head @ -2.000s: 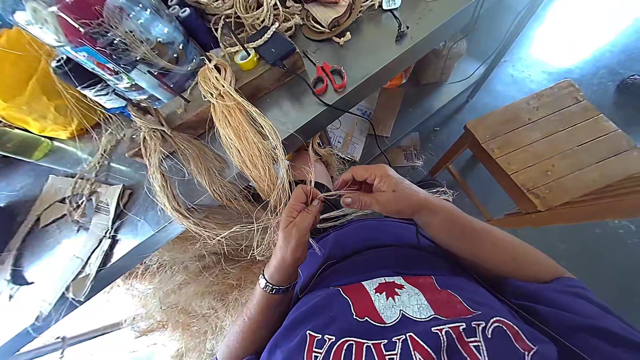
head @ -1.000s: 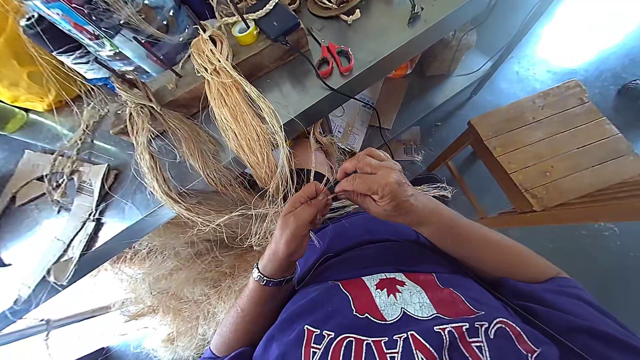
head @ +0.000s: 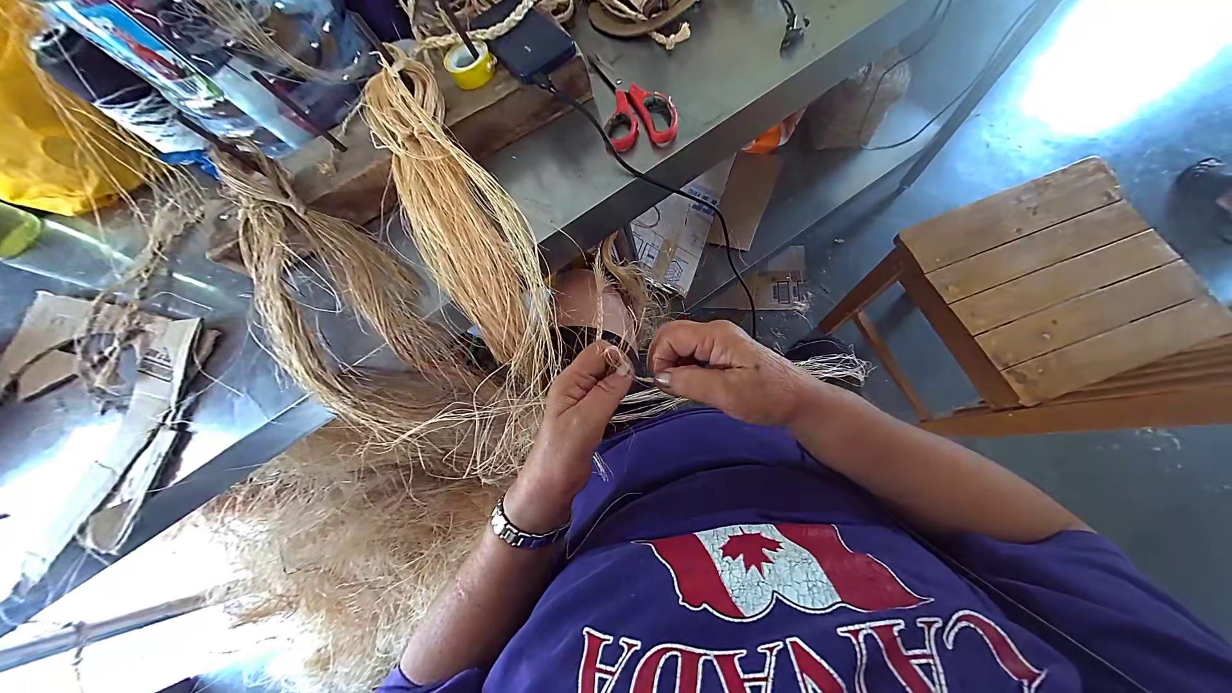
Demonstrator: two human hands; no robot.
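My left hand (head: 583, 409), with a metal-band watch (head: 525, 527) on its wrist, pinches fine fiber strands between thumb and fingertips above my lap. Close on its right, my right hand (head: 724, 371) has thumb and forefinger together on the same thin strands. Pale loose strands (head: 835, 368) stick out past the right wrist. Left of my hands, a bundle of straw-colored fiber (head: 460, 212) hangs over the table edge, its lower ends near my left hand. A browner fiber bundle (head: 318, 279) hangs farther left. Exactly how the strands run between the fingertips is hidden.
Red-handled scissors (head: 640, 117) lie on the metal table (head: 751, 87) by a black cable (head: 630, 168). Yellow tape (head: 470, 65) stands near a wooden block (head: 510, 111). A slatted wooden stool (head: 1059, 279) stands at right. Loose fluffy fiber (head: 375, 549) spreads at lower left, below cardboard pieces (head: 144, 423).
My right hand is turned differently from one second ago, and a small gap now shows between the hands. Both hands stay close together over my lap.
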